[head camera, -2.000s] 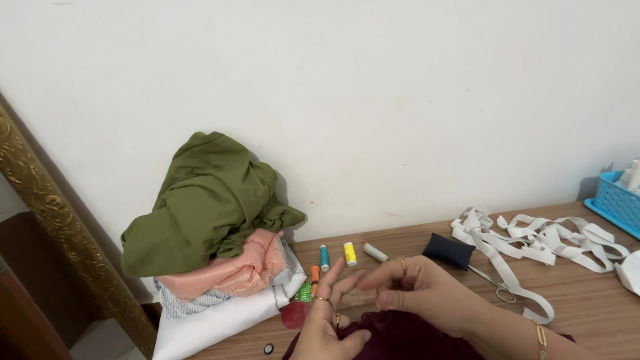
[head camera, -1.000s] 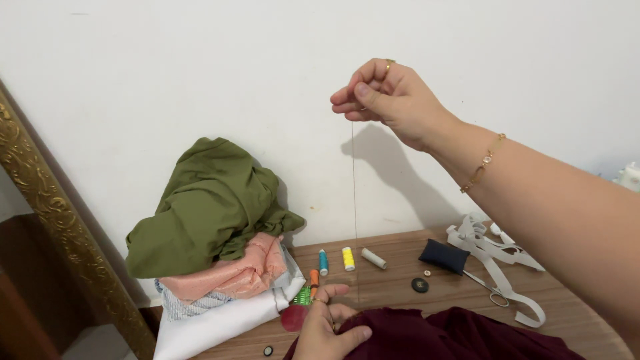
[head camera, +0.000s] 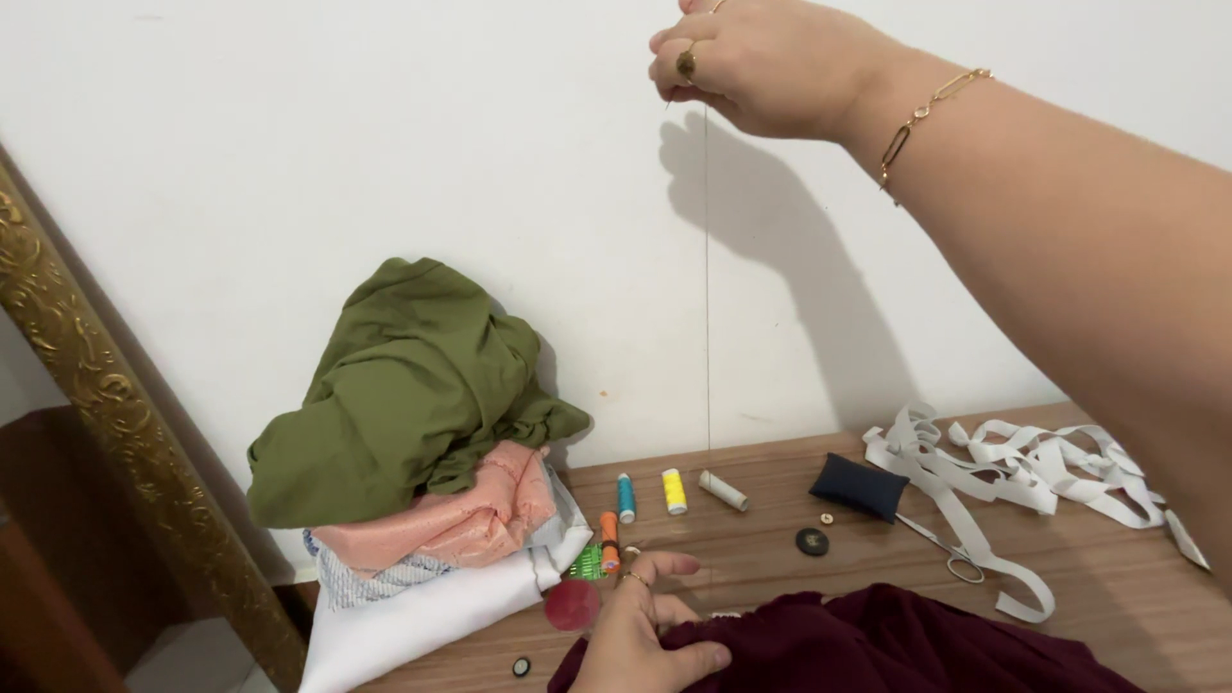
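Observation:
My right hand (head camera: 760, 67) is raised at the top of the view with its fingers pinched together. A small tip of what looks like a needle pokes out below them. From this hand a thin dark thread (head camera: 707, 289) runs straight down toward the maroon fabric (head camera: 895, 640) at the bottom. My left hand (head camera: 650, 626) rests at the left edge of that fabric, thumb on the cloth and index finger extended; whether it pinches the cloth is unclear. Beyond it stand a teal thread spool (head camera: 627, 499), a yellow spool (head camera: 674, 492) and an orange spool (head camera: 609, 542).
A pile of folded cloth with olive fabric (head camera: 404, 395) on top sits left. On the wooden table (head camera: 770, 568) lie a grey spool (head camera: 723, 490), black button (head camera: 812, 542), navy pincushion (head camera: 859, 488), scissors (head camera: 964, 568) and white elastic (head camera: 962, 510). A gilded frame (head camera: 115, 404) leans at far left.
My right hand has risen from close beside my left hand to high above the table, drawing the thread out taut. My left hand has stayed low by the maroon fabric.

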